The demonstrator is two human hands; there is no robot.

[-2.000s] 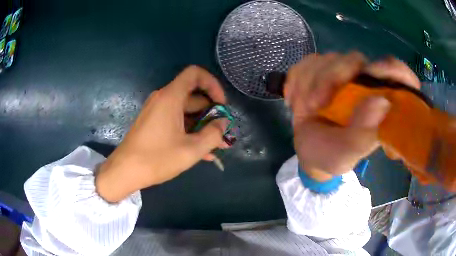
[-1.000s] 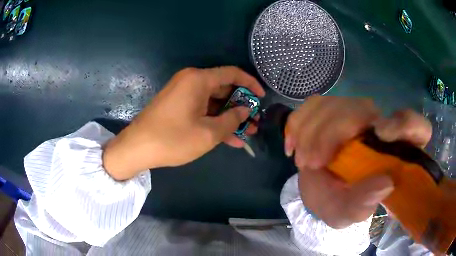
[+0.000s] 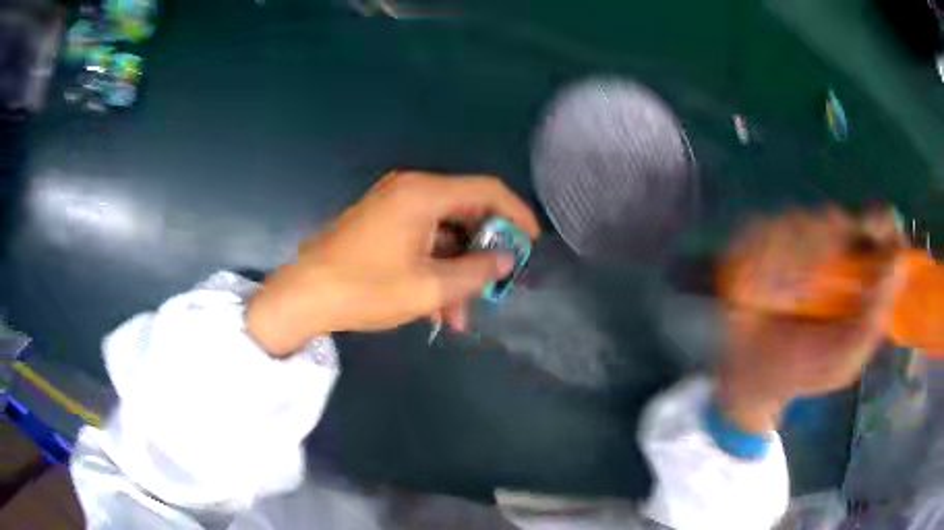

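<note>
My left hand (image 3: 383, 259) holds a small teal-rimmed unit (image 3: 504, 259) between thumb and fingers, a little above the dark green bench. A thin pale tip sticks out below these fingers. My right hand (image 3: 792, 300), blurred, is closed around an orange electric screwdriver (image 3: 916, 300) at the right. Its dark nose (image 3: 699, 276) points left, apart from the unit; the bit cannot be made out. The round grey screw tray (image 3: 616, 166) lies beyond and between the hands. Its screws are too blurred to see.
A cluster of teal and yellow-green units (image 3: 109, 52) lies at the far left. A single unit (image 3: 836, 114) lies at the upper right, near a small pale item (image 3: 741, 128). A blue band (image 3: 737, 435) is on my right wrist. A blue bar (image 3: 36, 430) shows at the lower left.
My right hand and the screwdriver have moved right, away from the unit. My left hand still holds the unit. The view has shifted, and the tray appears lower and is blurred.
</note>
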